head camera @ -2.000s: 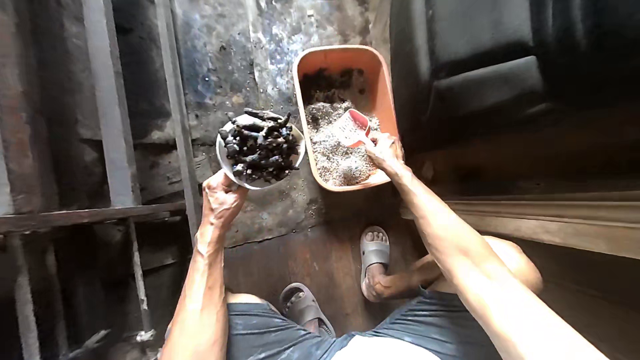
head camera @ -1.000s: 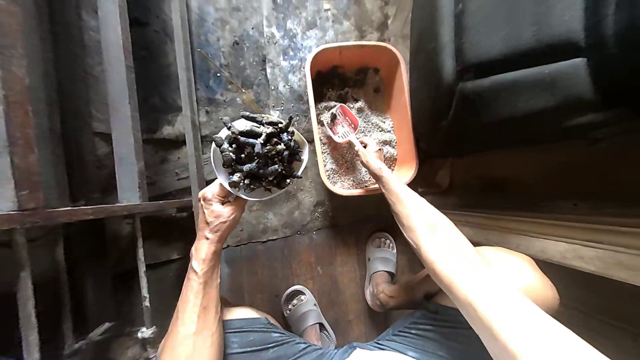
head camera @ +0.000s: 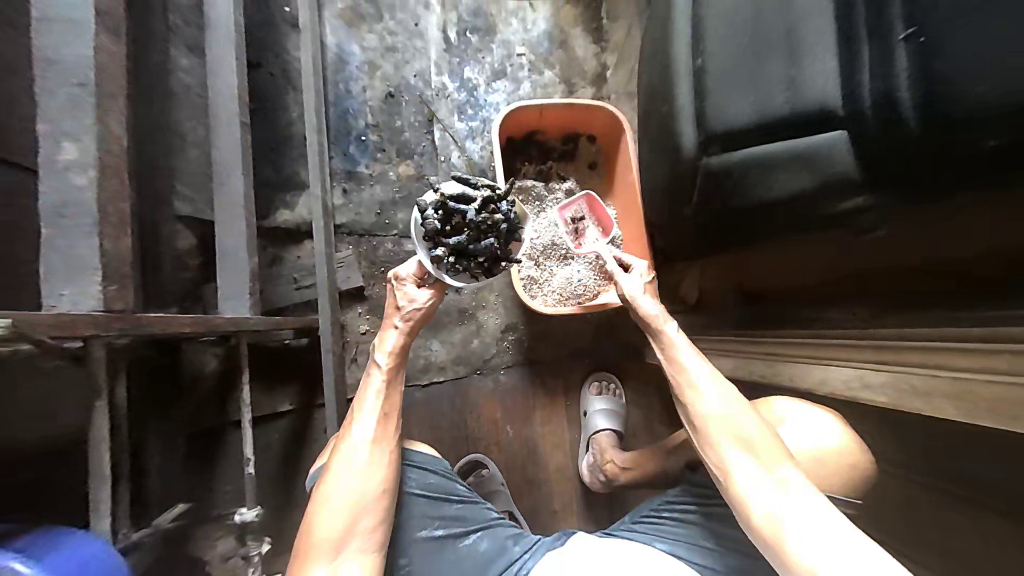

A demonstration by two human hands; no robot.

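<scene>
My left hand (head camera: 414,298) grips the near rim of a round white container (head camera: 518,232), heaped with dark, elongated clumps (head camera: 470,224). Just right of it, an orange plastic litter tray (head camera: 632,192) rests on the floor. Pale granular litter (head camera: 560,280) covers the tray's nearer part, while dark clumped material (head camera: 544,152) lies at its far end. In my right hand (head camera: 636,286) is the handle of a small pink scoop (head camera: 586,222), held over the litter with some bits in it. The container's left-hand position puts it beside the tray's left wall.
Wooden slats and rails (head camera: 228,160) line the left side. A black padded seat (head camera: 768,72) stands to the right of the tray, with a wooden ledge (head camera: 880,368) nearer me. My sandalled feet rest on the wooden floor (head camera: 512,424). Something blue (head camera: 64,552) shows at the lower left.
The scoop has moved from the tray's left part toward its right side since one second ago. The heaped container remains in my left hand and now sits closer to the tray.
</scene>
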